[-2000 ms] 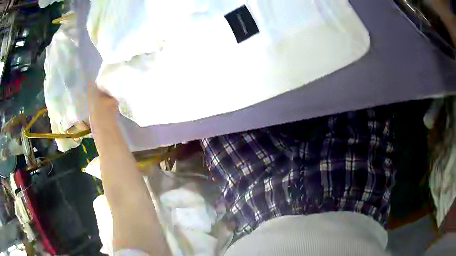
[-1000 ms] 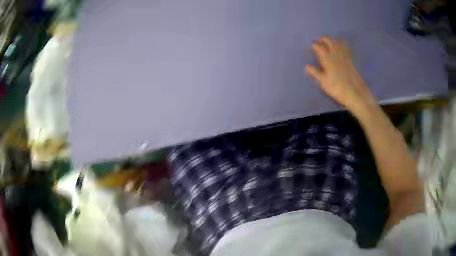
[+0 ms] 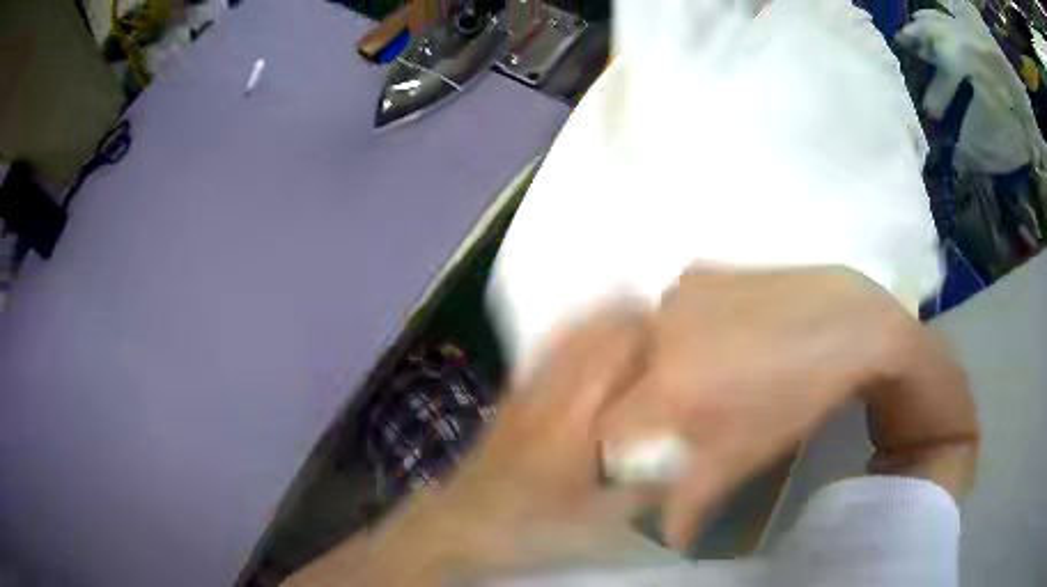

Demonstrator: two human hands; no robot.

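A large white garment [image 3: 735, 149] is held up off the right side of the table, its lower part at my hands. My left hand [image 3: 563, 396] comes from the bottom left and is closed at the garment's lower edge, blurred. My right hand [image 3: 758, 367] comes from the right, bent at the wrist, and is closed on the cloth beside my left hand. The hands touch or overlap. A small white bit [image 3: 645, 459] shows below the fingers; I cannot tell what it is. The fingertips are mostly hidden or blurred.
The grey-purple table [image 3: 230, 287] fills the left. An iron [image 3: 442, 75] lies at its far right end beside a dark metal plate [image 3: 545, 46]. A small white strip [image 3: 254, 76] and dark scissors-like handles [image 3: 113, 143] lie farther back. White cloth [image 3: 976, 92] is at the upper right.
The view has turned right from the bare table, bringing the iron into view. Both hands are now together on a white garment; a second ago one hand was open over the table.
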